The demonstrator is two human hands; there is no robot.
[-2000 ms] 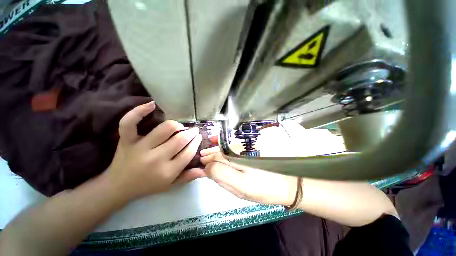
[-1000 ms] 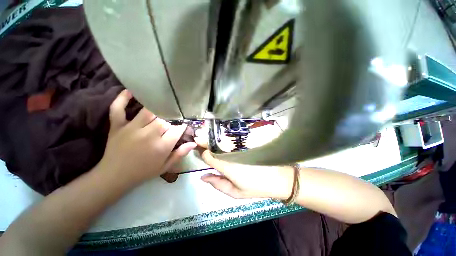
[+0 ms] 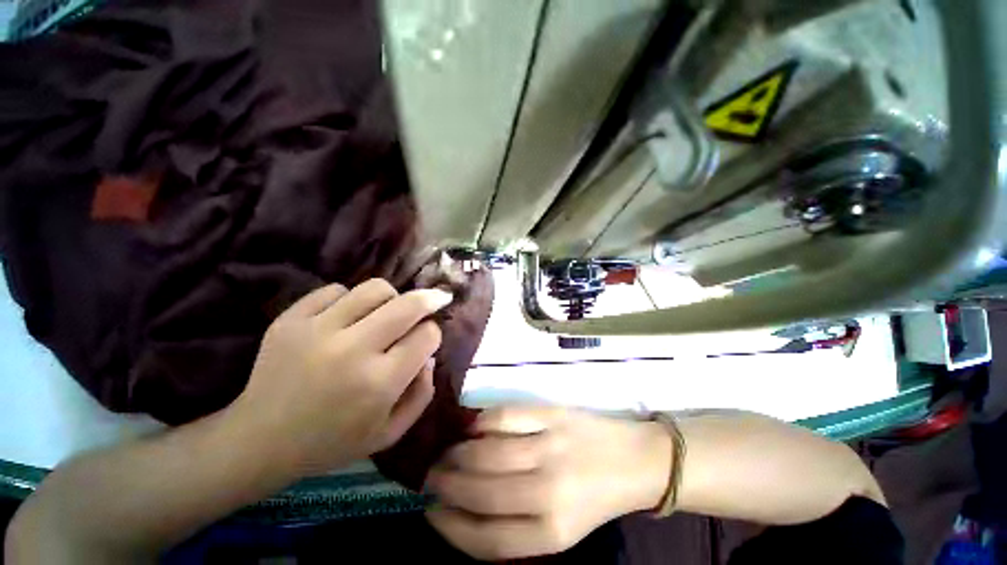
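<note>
Dark brown cloth (image 3: 254,166) lies bunched at the left, with a small orange-red patch (image 3: 125,199) on it. A strip of it runs from the presser foot area (image 3: 475,260) down to the table's front edge. My left hand (image 3: 348,364) pinches the cloth just left of and below the foot. My right hand (image 3: 525,480) grips the lower end of the cloth at the front edge, its fingers curled around it. The needle tip cannot be made out.
The machine head (image 3: 475,110) with a yellow warning triangle (image 3: 751,105) fills the upper middle. The grey guard loop (image 3: 972,166) curves close to the camera. A coiled-spring part (image 3: 576,292) stands right of the foot. Black and red snips (image 3: 817,337) and a white box (image 3: 950,337) are at right.
My right hand has moved from beside the foot down to the front edge and taken hold of cloth there. More cloth now lies between my hands and has spread right. The view has shifted.
</note>
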